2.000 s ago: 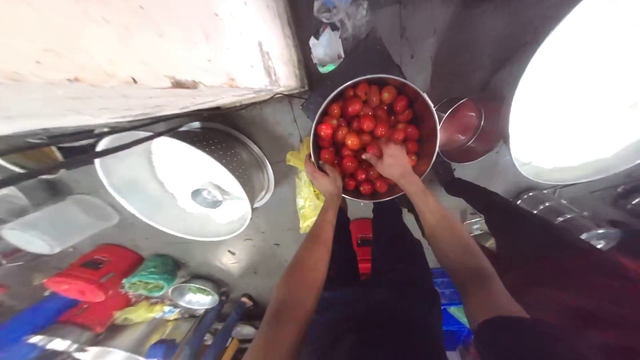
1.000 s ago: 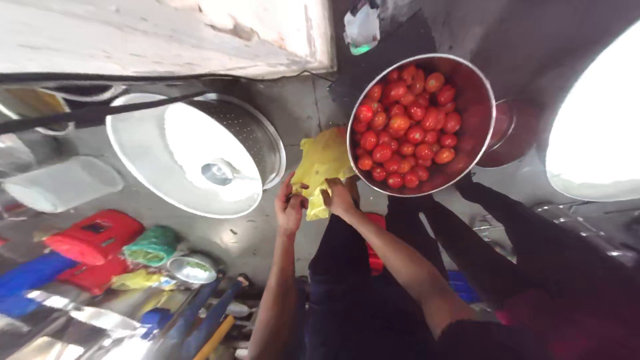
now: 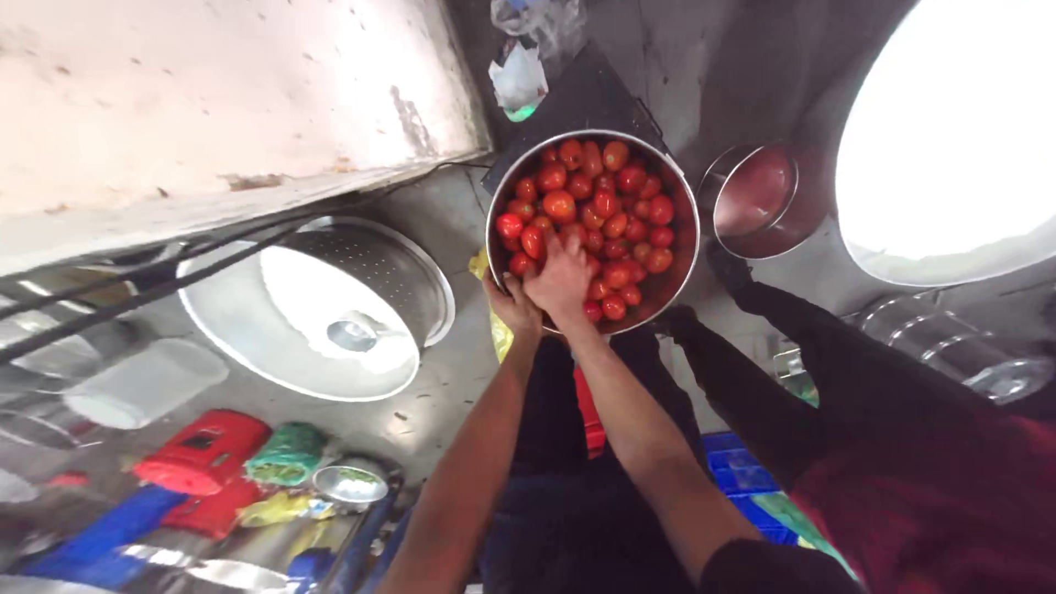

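A large round metal pot (image 3: 691,223) full of red tomatoes (image 3: 606,202) stands between my legs and a dark flat board. At its near left rim is my left hand (image 3: 516,307), its fingers bent over the edge. My right hand (image 3: 563,276) reaches inside at the left part of the pot, fingers down among the tomatoes; whether it grips one cannot be told. A yellow plastic bag (image 3: 500,330) lies on the floor, partly hidden behind the pot and my left hand.
A perforated metal pot (image 3: 371,256) and a wide metal basin (image 3: 206,322) lie at left. A smaller pot (image 3: 792,206) stands to the right, near another person's legs (image 3: 792,355). Red containers (image 3: 206,450) and a bowl (image 3: 351,483) are lower left; blue crates (image 3: 738,466) lower right.
Both hands have moved from the yellow bag to the tomato pot: the left to its rim, the right inside among the tomatoes. The view has shifted.
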